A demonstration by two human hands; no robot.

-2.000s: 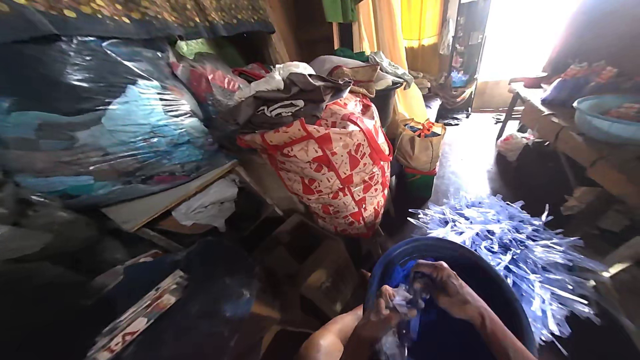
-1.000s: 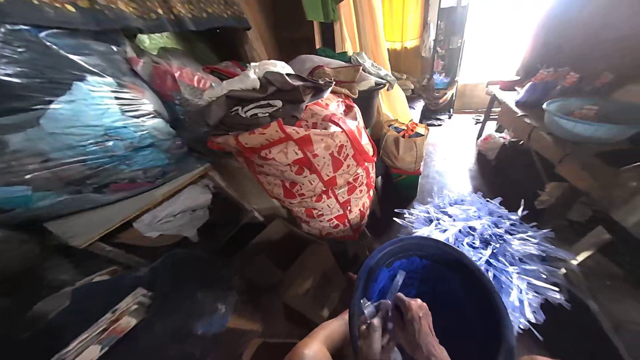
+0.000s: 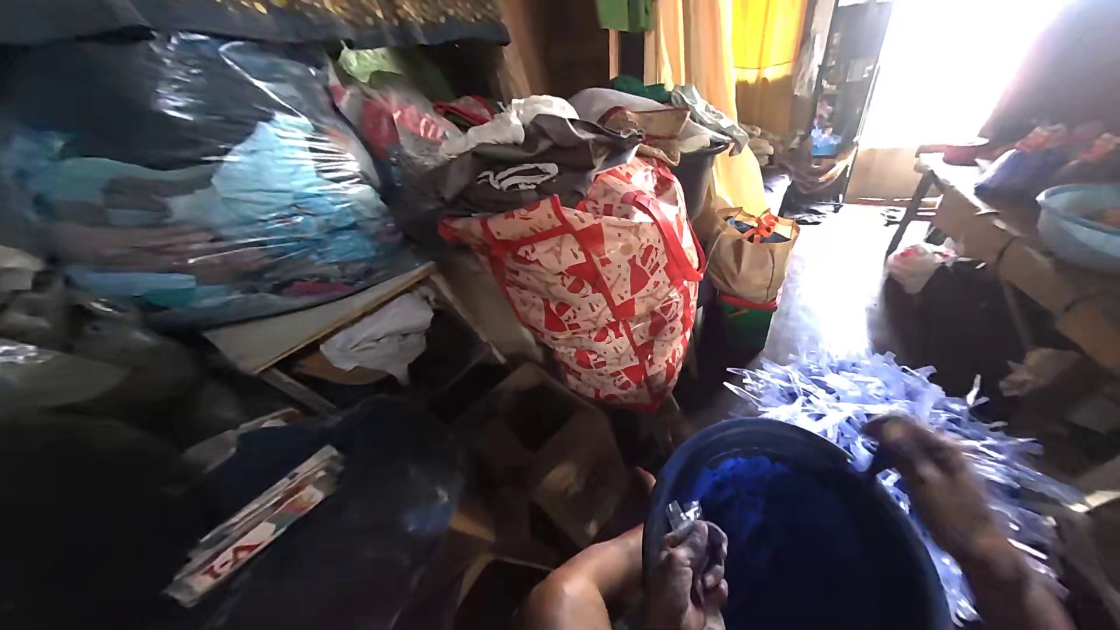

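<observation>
A deep blue plastic tub [image 3: 787, 429] stands low in front of me with blue powdery or granular material [image 3: 744, 499] inside. My left hand [image 3: 691, 569] is at the tub's left rim, closed on a small piece of clear plastic [image 3: 684, 516]. Over the right rim, my right hand [image 3: 919, 455] reaches to a heap of pale, translucent plastic strips [image 3: 840, 385] behind and to the right of the tub. Its fingers are blurred and dark, so whether they hold a strip cannot be told.
A red and white patterned bag [image 3: 604, 297] overflowing with cloth stands beyond the tub. Behind it is a brown bag [image 3: 754, 258]. Clear plastic over folded cloth [image 3: 289, 184] lies at left, above a wooden board [image 3: 324, 324]. A bench with a light blue basin [image 3: 1081, 232] lines the right.
My right hand has moved from beside my left hand, over the tub, out to the right at the heap of strips. My left hand remains at the tub's left side.
</observation>
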